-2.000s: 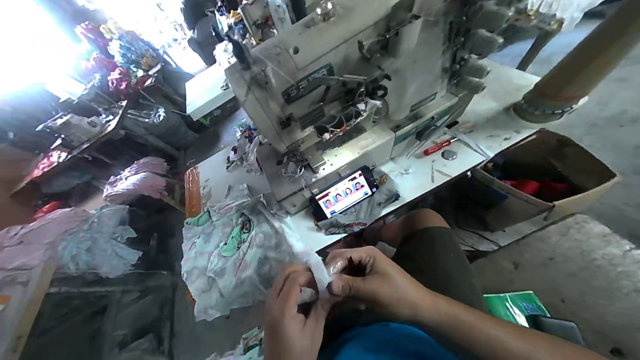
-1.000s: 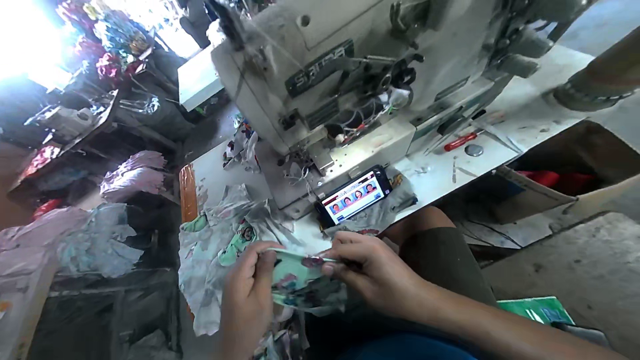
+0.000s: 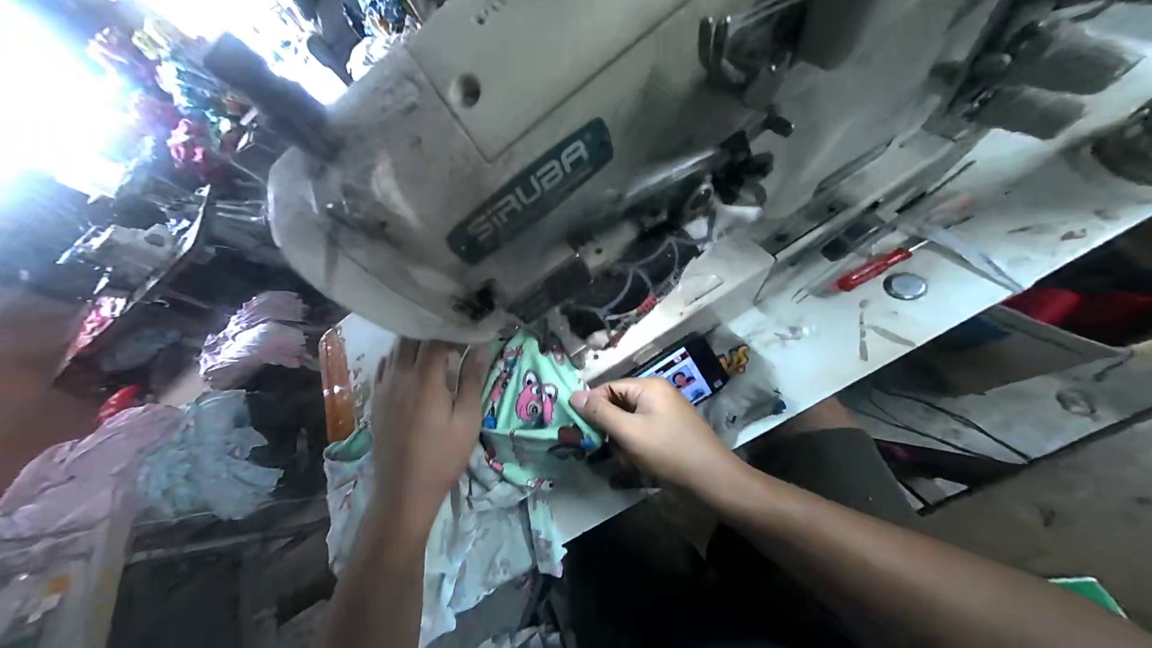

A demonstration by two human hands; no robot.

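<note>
A mint-green printed fabric piece (image 3: 533, 396) lies below the head of a Siruba sewing machine (image 3: 558, 162), near its needle area. My right hand (image 3: 657, 427) pinches the right edge of this fabric between thumb and fingers. On the fabric's left side my left hand (image 3: 430, 405) rests with fingers stretched toward the machine; whether it grips the cloth is hidden. More pale printed cloth (image 3: 490, 558) hangs over the table edge below. A lit smartphone (image 3: 688, 371) lies just behind my right hand, partly hidden by it.
A red-handled screwdriver (image 3: 873, 270) and a round metal disc (image 3: 904, 286) lie on the white table (image 3: 810, 360) at the right. Stacked pink fabric (image 3: 256, 337) and light-blue fabric (image 3: 202, 459) stand at the left. A box with red cloth (image 3: 1066, 315) is beside the table's right edge.
Both hands have moved up to the machine with the green fabric, which was held in front of the body one second ago. The view has moved closer to the machine.
</note>
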